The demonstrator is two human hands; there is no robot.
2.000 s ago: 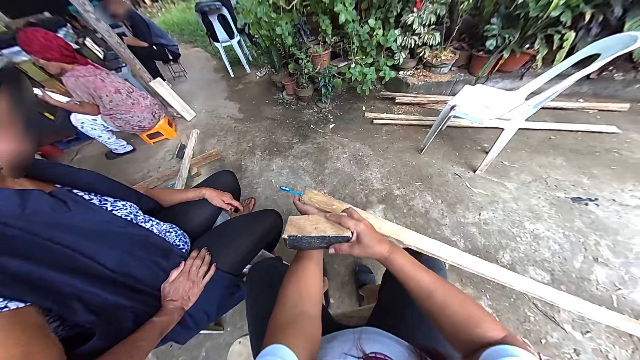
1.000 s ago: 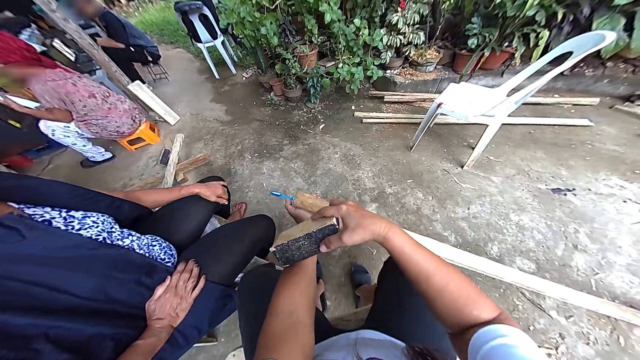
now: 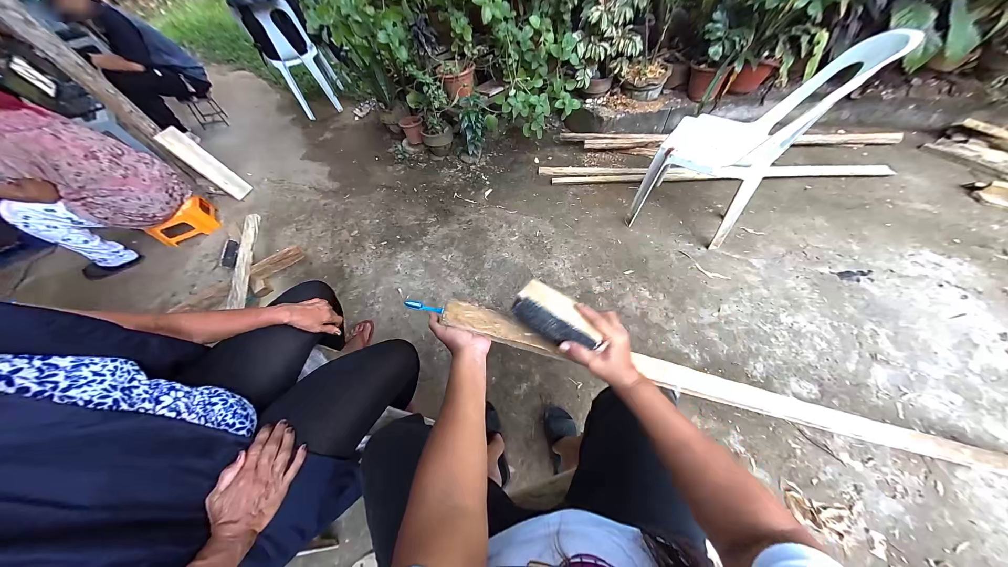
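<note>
My left hand (image 3: 463,335) grips the near end of a long wooden plank (image 3: 756,400), which runs from my lap area out to the right edge. A blue toothbrush-like stick (image 3: 424,305) pokes out past that end, by my left fingers; whether the hand holds it too is unclear. In my right hand (image 3: 605,346) is a wooden block with a dark, rough face (image 3: 557,316), tilted and slightly blurred just over the plank.
A person in dark clothes (image 3: 71,472) sits close at my left. Beyond lie wood pieces (image 3: 245,260) and an orange stool (image 3: 186,221) under another person. A white plastic chair (image 3: 713,146) stands ahead before wooden strips (image 3: 835,171) and potted plants (image 3: 459,81).
My right hand has moved right with the block, from over my left forearm and hand to above the plank, baring my left hand. The block is turned differently.
</note>
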